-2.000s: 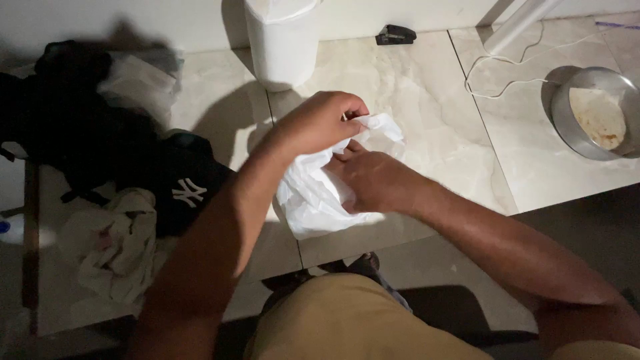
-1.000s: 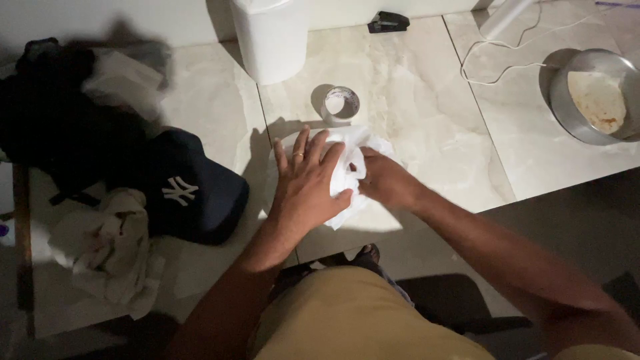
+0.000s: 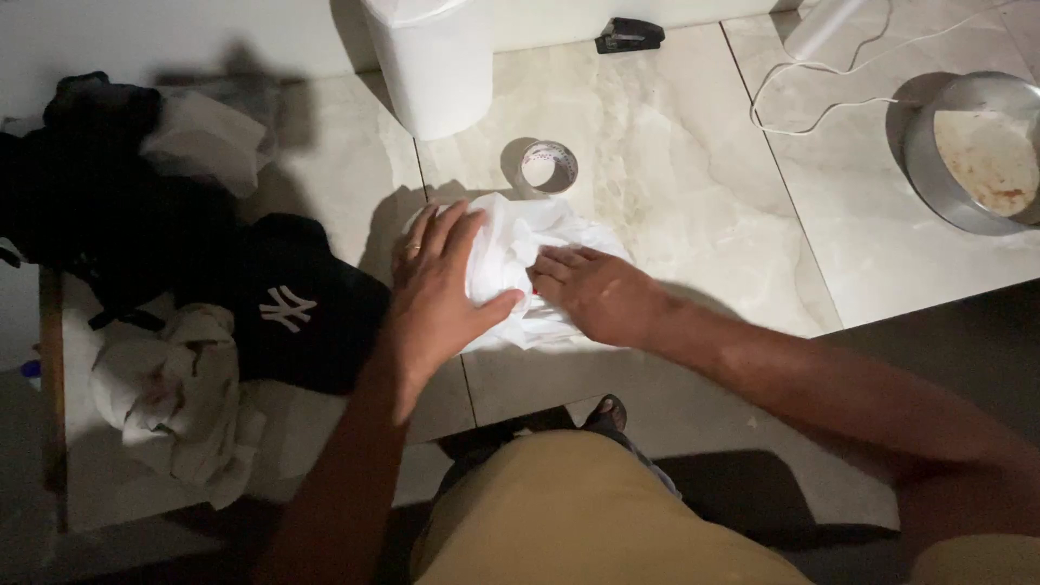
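A crumpled white plastic bag (image 3: 520,227) lies on the marble-look tiled counter in front of me. My left hand (image 3: 439,284) rests on the bag's left side, fingers spread. My right hand (image 3: 597,292) presses on its right part with the fingers bent together; whether they pinch the plastic is not clear. A small bit of red shows by the right fingertips. Just beyond the bag is a roll of tape (image 3: 550,167), not touched by either hand. What the bag holds is hidden.
A white bin-like container (image 3: 439,73) and a black stapler (image 3: 630,36) stand along the wall. At left are a dark cap (image 3: 313,317), dark cloth (image 3: 106,195) and a pale crumpled cloth (image 3: 175,398). A round metal pan (image 3: 926,162) and a white cable (image 3: 800,132) are at right.
My left hand has moved from the bag's far edge onto its left side. The tape roll, out of sight two seconds ago, now shows beyond the bag.
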